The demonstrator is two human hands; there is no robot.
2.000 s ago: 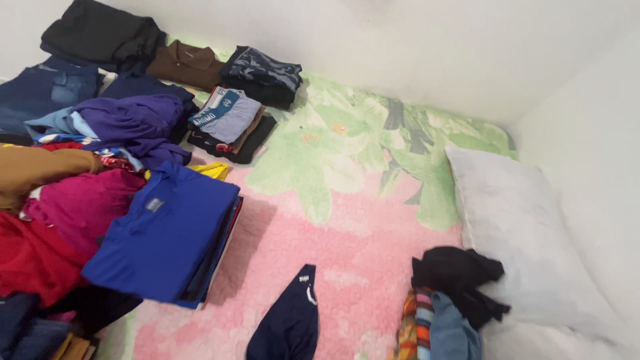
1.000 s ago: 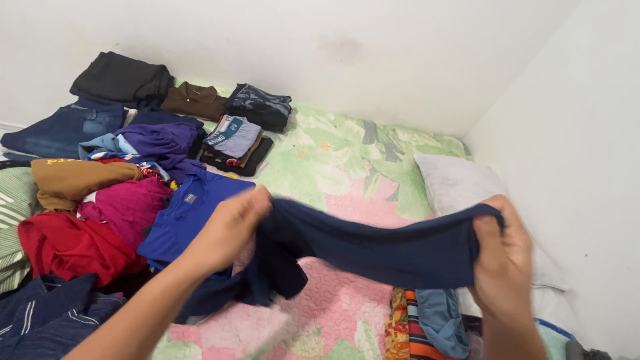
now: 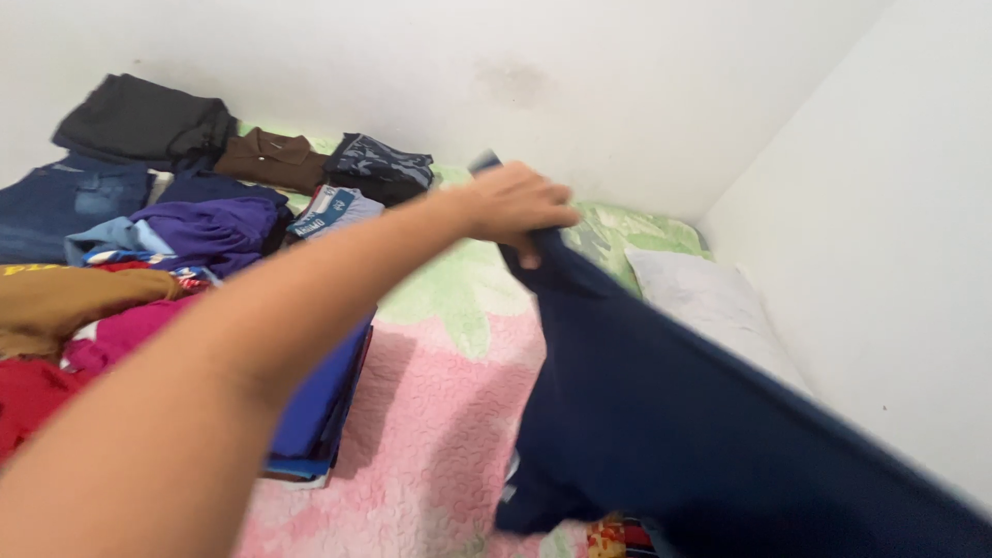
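Observation:
My left hand point(image 3: 515, 205) is raised near the middle of the view, its fingers gripping one end of a dark navy garment point(image 3: 651, 387). The cloth hangs from that hand and stretches down to the lower right, out of the frame, slightly blurred. A small patch of white print shows at its lower left edge. My right hand is outside the view. Below my left forearm lies a stack of folded clothes with a blue one on top point(image 3: 322, 411), partly hidden by the arm.
The bed has a pink and green floral quilt point(image 3: 434, 387). Folded black clothes point(image 3: 147, 120), a brown polo shirt point(image 3: 271, 159) and jeans point(image 3: 70, 205) lie along the wall. A loose clothes pile point(image 3: 116, 325) lies left, a white pillow point(image 3: 697, 302) right. Patterned cloth point(image 3: 608, 536) shows at the bottom edge.
Two seconds ago a navy garment lay on the quilt; one second ago both hands held navy cloth stretched between them. Now my left hand is higher, and my right hand has left the view.

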